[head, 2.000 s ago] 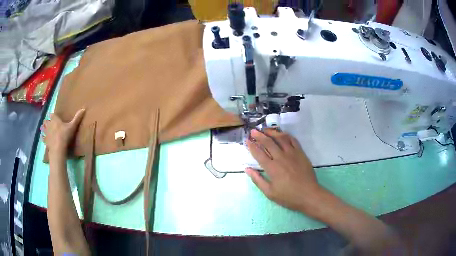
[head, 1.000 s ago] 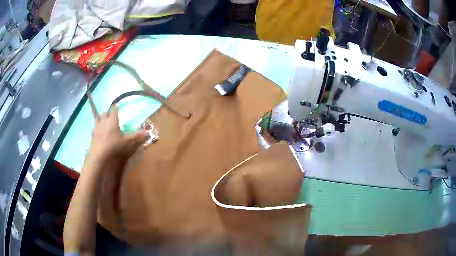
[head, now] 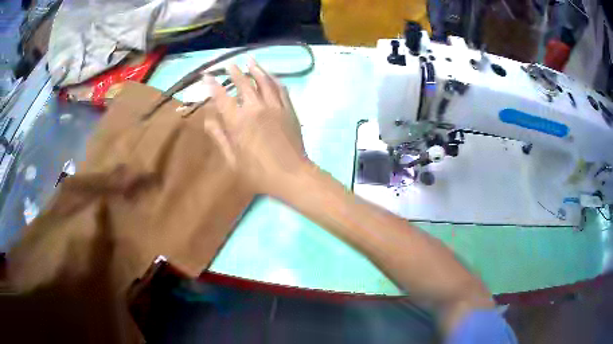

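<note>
The tan-brown bag panel (head: 191, 201) lies rumpled over the left of the table and hangs past its front edge; it is partly blurred. A thin brown handle (head: 311, 62) loops out from its top over the table. My right hand (head: 259, 127) is over the panel's upper right corner, by the handle, with its fingers spread and blurred. My left hand is not in view. The white sewing machine (head: 464, 101) stands at the right. No fabric is under its presser foot (head: 405, 161). The shiny slide plate (head: 374, 166) shows beside the needle area.
The pale green table (head: 322, 259) has a dark red front edge. Grey-white cloth (head: 101, 40) and a red packet (head: 124, 79) lie at the upper left. A yellow-orange item (head: 373, 21) is behind the table. A grey surface (head: 57, 151) is at the left.
The panel has moved left and forward, away from the machine. The left hand has gone out of sight, and the right hand has come from the needle area to the panel's corner.
</note>
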